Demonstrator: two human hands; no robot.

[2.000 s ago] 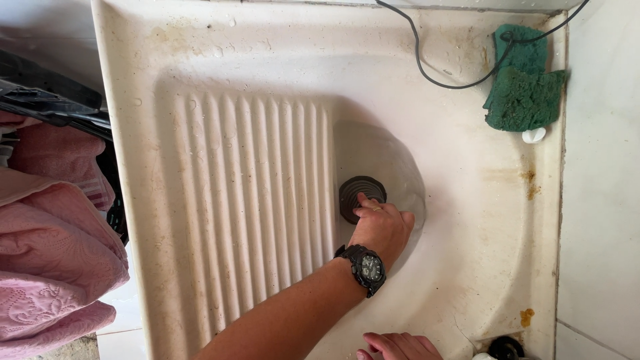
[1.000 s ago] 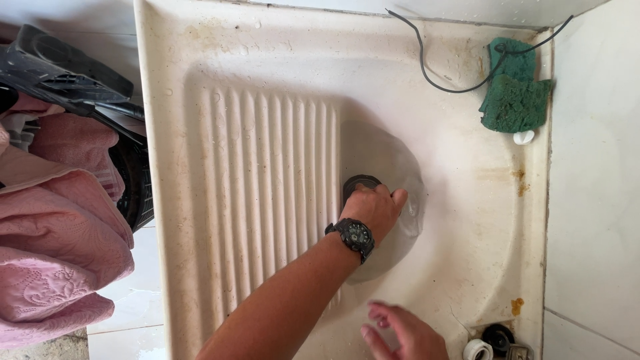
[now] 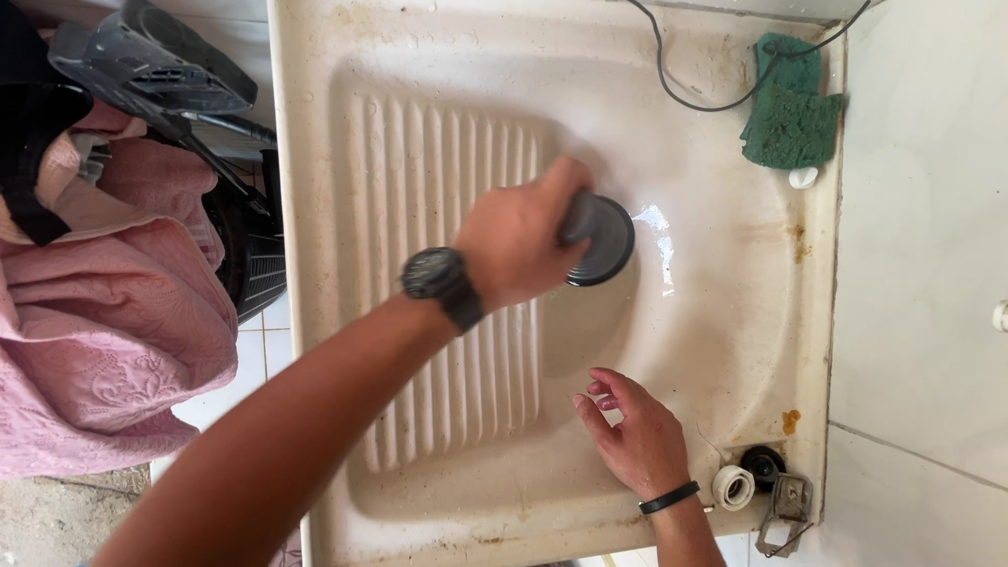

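Note:
My left hand [image 3: 516, 236], with a black watch on its wrist, grips a round black plunger-like cup [image 3: 602, 240] by its narrower end. The cup is blurred and tilted, its wide dark face turned to the right, above the basin of a cream-coloured laundry sink [image 3: 693, 331]. Below the cup, cloudy water [image 3: 587, 331] lies in the low part of the basin beside the ribbed washboard [image 3: 449, 276]. My right hand [image 3: 638, 433], with a black wristband, hovers lower right over the basin, fingers apart and slightly curled, holding nothing. The drain cannot be made out.
Green scouring pads [image 3: 791, 126] and a dark cable [image 3: 701, 108] lie at the sink's upper right. A white plastic ring fitting [image 3: 733, 487], a black round part [image 3: 763, 468] and a metal piece [image 3: 790, 496] sit at the lower right corner. Pink cloth [image 3: 118, 346] hangs at left.
My left hand has lifted the black cup from the water and moved left with it. My right hand has come farther into view over the sink.

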